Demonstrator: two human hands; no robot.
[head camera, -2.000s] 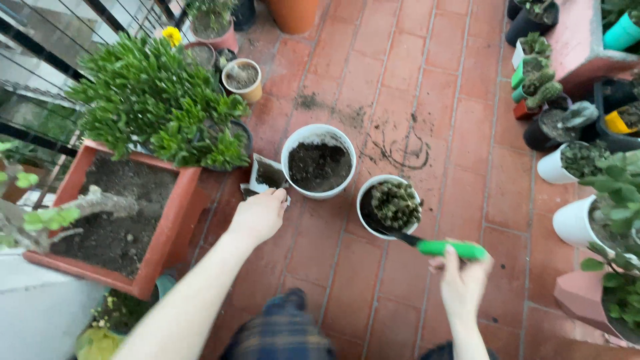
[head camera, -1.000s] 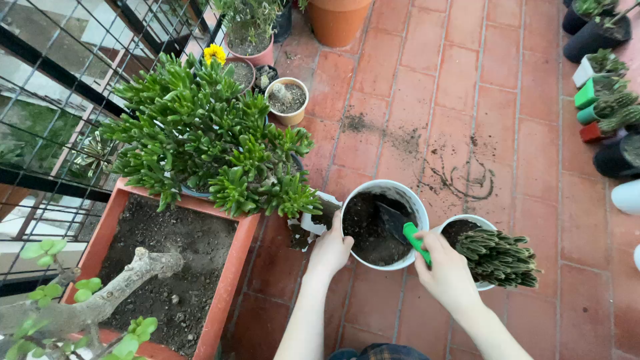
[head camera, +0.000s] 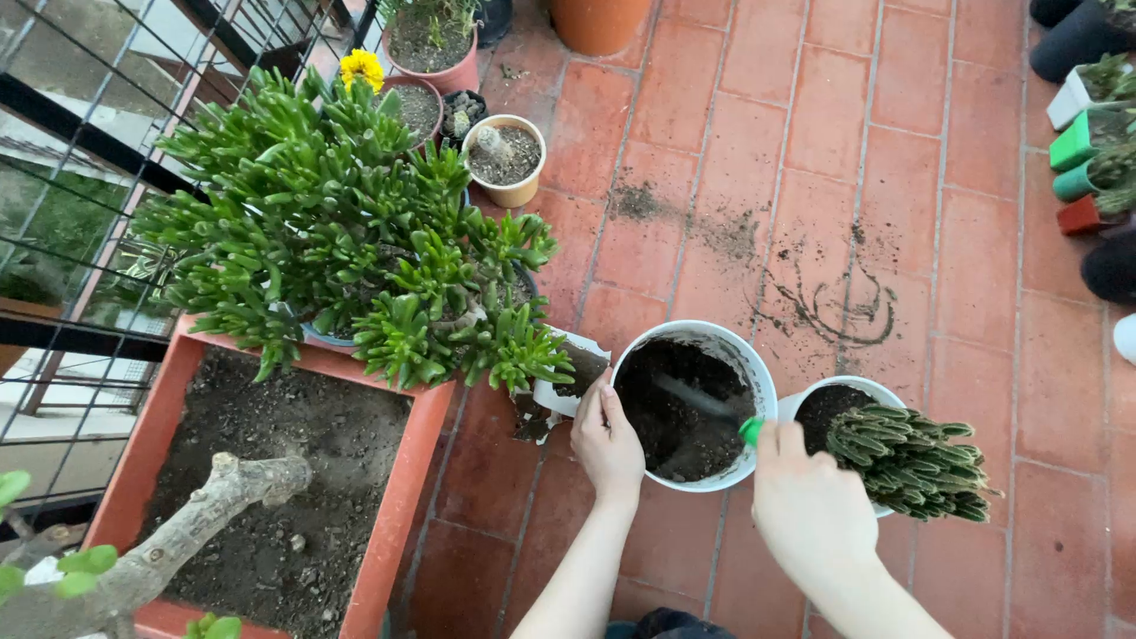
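Note:
A white round pot (head camera: 754, 373) with dark soil inside stands on the tiles. My left hand (head camera: 611, 444) rests against its left rim, fingers at the outer wall; whether it grips the rim is hard to tell. My right hand (head camera: 812, 501) is closed round the green handle of a hand trowel (head camera: 751, 431), whose blurred blade lies in the pot's soil. Just right of that pot, partly behind my right hand, a second white pot (head camera: 865, 383) holds soil and a clump of small cactus stems (head camera: 914, 457) leaning over its right side.
Left are a terracotta-coloured rectangular planter (head camera: 399, 506) with a thick-stemmed plant, a bushy succulent (head camera: 355, 240) and a metal railing (head camera: 89, 124). A small potted cactus (head camera: 493, 142) stands behind. Spilled soil (head camera: 825, 311) marks the tiles. Small pots (head camera: 1078, 142) line the right side.
The trowel has gone from the cactus pot into the larger pot of soil. My left hand has moved from the torn white container onto that pot's side. The view has shifted closer.

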